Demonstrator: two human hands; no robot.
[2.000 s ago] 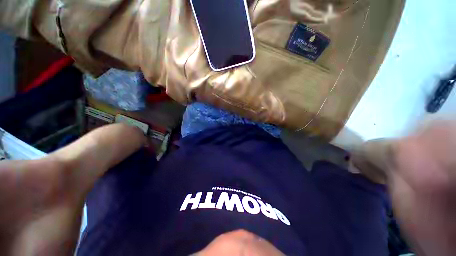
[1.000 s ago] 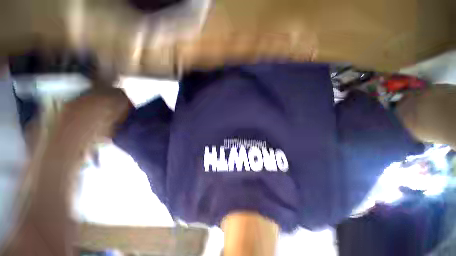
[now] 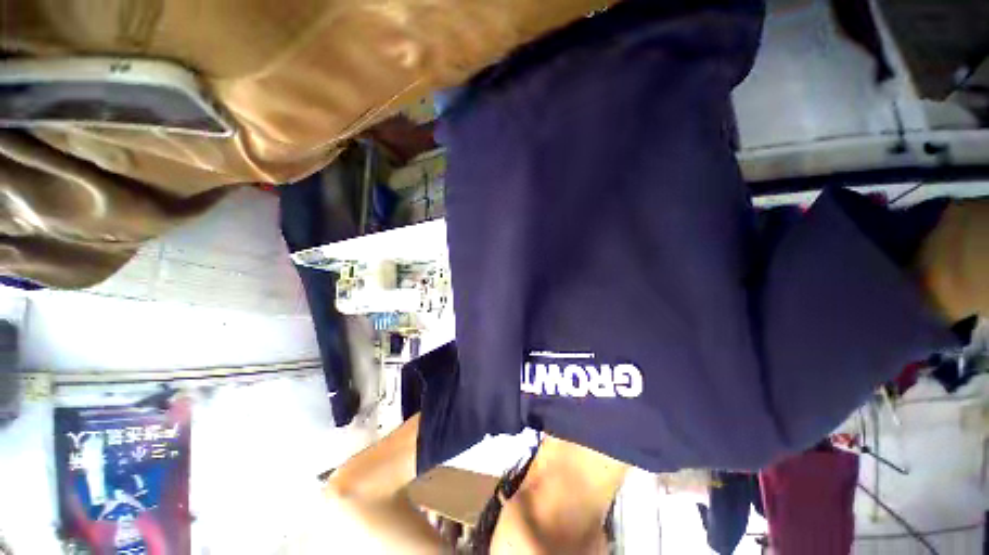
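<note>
The shiny tan-brown jacket lining [image 3: 315, 76] fills the top left and hangs in folds. A smartphone [image 3: 108, 103] with a pale edge and a dark screen lies on it at the left edge. No label, needle or thread can be made out. Neither of my hands is in view. Part of one bare arm shows at the bottom left and part of another at the right edge, both cut off from their hands.
My dark navy shirt fills the middle. A white sewing machine [image 3: 390, 287] stands on a white table left of it. A dark blue and red poster [image 3: 125, 477] hangs at the lower left. Dark red cloth [image 3: 811, 499] hangs at the lower right.
The view has swung strongly. The jacket and phone now lie at the top left, and the label has left the picture. The sewing machine and poster have come into view.
</note>
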